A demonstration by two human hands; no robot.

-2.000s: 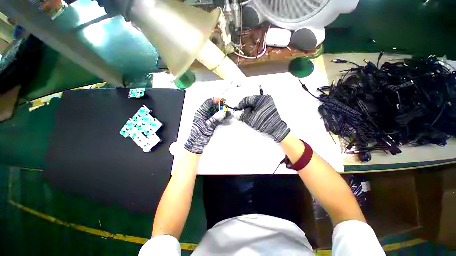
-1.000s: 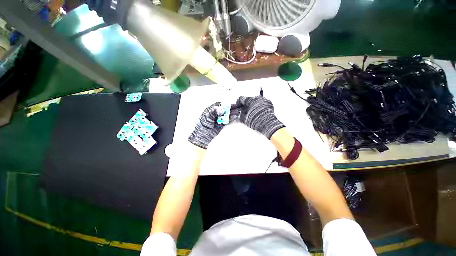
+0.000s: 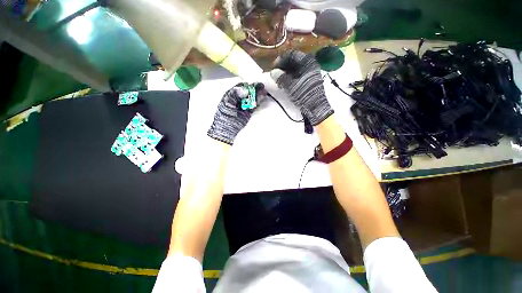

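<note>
My left hand (image 3: 234, 111), in a grey-black knit glove, holds a small green circuit board (image 3: 249, 98) upright above the white work sheet (image 3: 257, 163). A black cable (image 3: 286, 112) runs from beside the board to the right and ends in a dark plug below my right glove. My right hand (image 3: 300, 80) is raised near the fume extractor nozzle's pale spout (image 3: 232, 57). Its fingertips are bunched and partly hidden, so I cannot tell whether they grip anything. Whether the cable is joined to the board is too small to see.
Several loose boards (image 3: 137, 143) lie on the black mat (image 3: 86, 171) at left, one apart near its top edge. A tangled black cable pile (image 3: 438, 109) lies at right. The brown soldering base (image 3: 269, 48) with wires stands beyond the sheet, between green round pads (image 3: 187, 76).
My right hand has moved up and away from the left, towards the soldering base. The black cable now shows between them. The board has shifted up in view, and the camera view has shifted too.
</note>
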